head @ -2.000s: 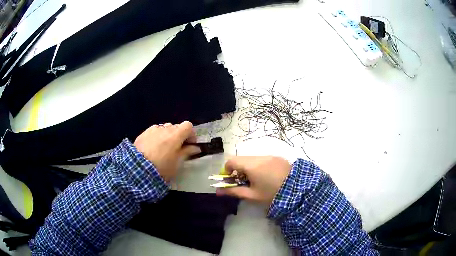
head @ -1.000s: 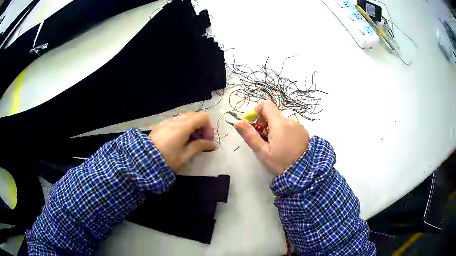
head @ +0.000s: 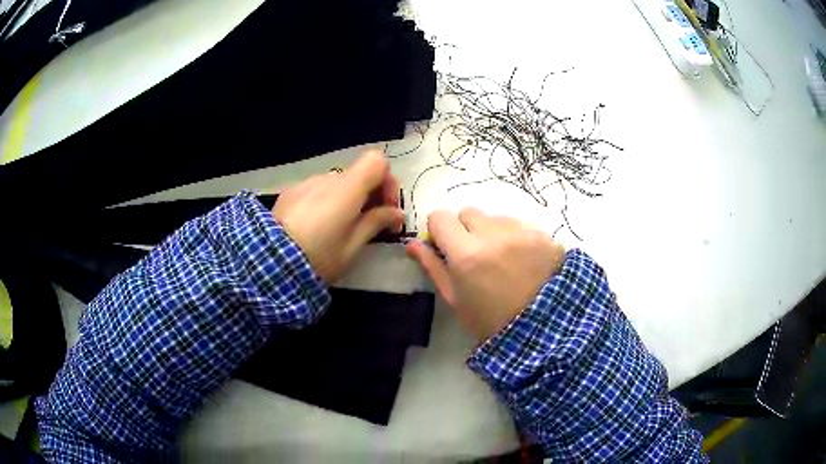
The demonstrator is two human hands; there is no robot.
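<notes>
My left hand [head: 344,213] is closed on the end of a black strap [head: 389,237], whose small dark edge shows at the fingertips. My right hand [head: 489,263] is closed on the thread snips; only a bit of yellow [head: 426,236] shows between the fingers, and the blades are mostly hidden. The right fingertips are very close to the strap end. A thin dark thread curves up from between the hands.
The large black strap bundle [head: 299,82] fans out at upper left. Separate straps [head: 362,349] lie below the left hand. Thread waste [head: 534,136] lies beyond the hands. A power strip [head: 690,45] with a cable is at upper right. The table edge [head: 725,349] curves at right.
The right hand has moved down and turned, with its fingertips now close to the left hand. The left hand has moved slightly up, and a strap end now shows at its fingers.
</notes>
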